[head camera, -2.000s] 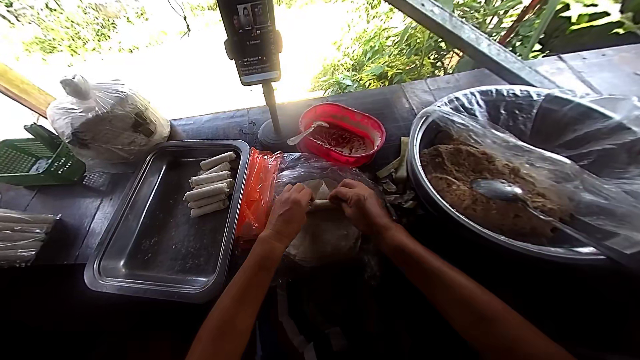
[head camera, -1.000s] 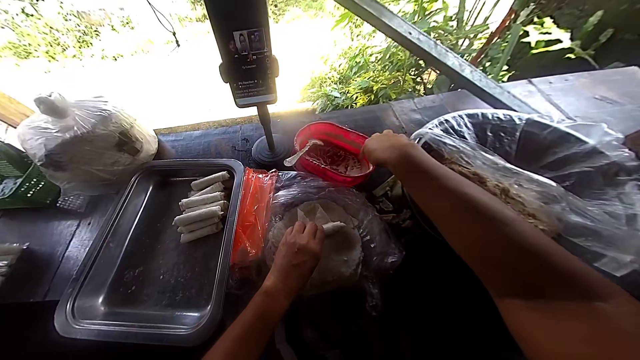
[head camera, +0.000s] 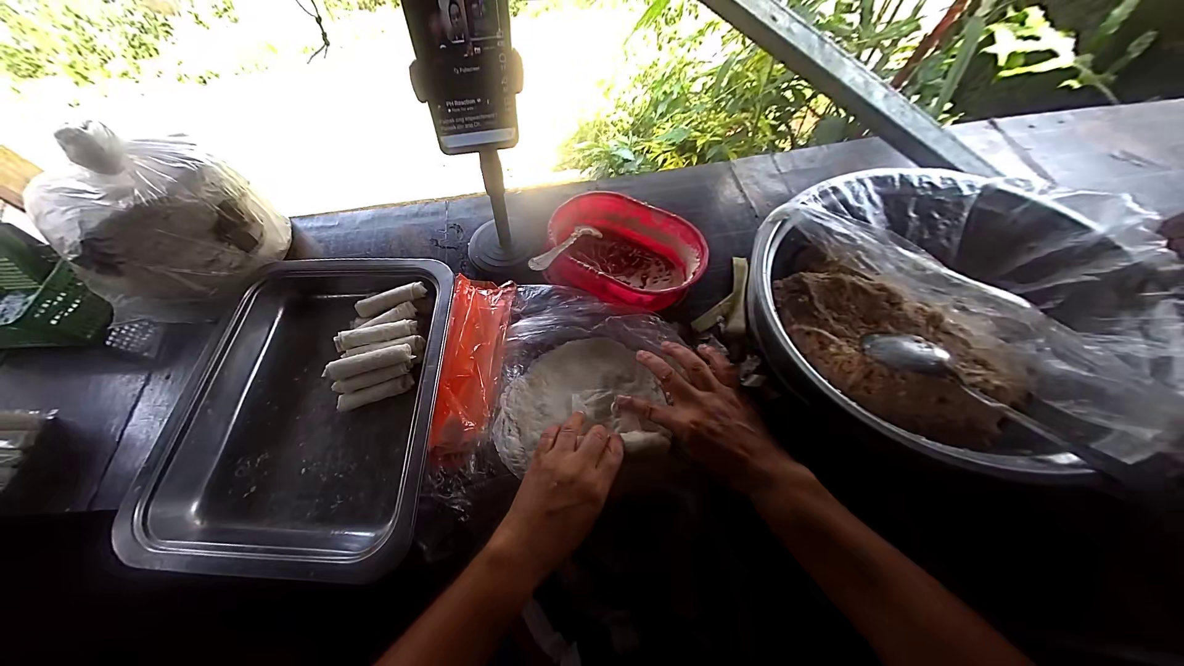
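Observation:
A stack of thin round wrappers (head camera: 546, 379) lies on clear plastic in front of me. On its near right part is a partly rolled wrapper (head camera: 643, 442). My left hand (head camera: 573, 467) rests its fingertips on the left end of that roll. Fingers spread, my right hand (head camera: 708, 402) touches the wrapper's right side. Several finished rolls (head camera: 375, 356) lie in the metal tray (head camera: 433, 370) to the left. Behind the stack stands a red plastic bowl (head camera: 684, 277) of wet reddish contents with a spoon (head camera: 566, 248) in it.
At right, a large metal basin (head camera: 763, 314), partly covered by plastic film, holds brown filling (head camera: 879, 324) and a metal spoon (head camera: 906, 353). An orange plastic packet (head camera: 472, 351) lies beside the tray. A phone on a stand (head camera: 472, 83), a knotted plastic bag (head camera: 166, 222) and a green basket (head camera: 55, 301) stand farther back.
My right hand was at the red bowl's right edge a second ago and has come back to the wrapper. My left hand has stayed at the roll.

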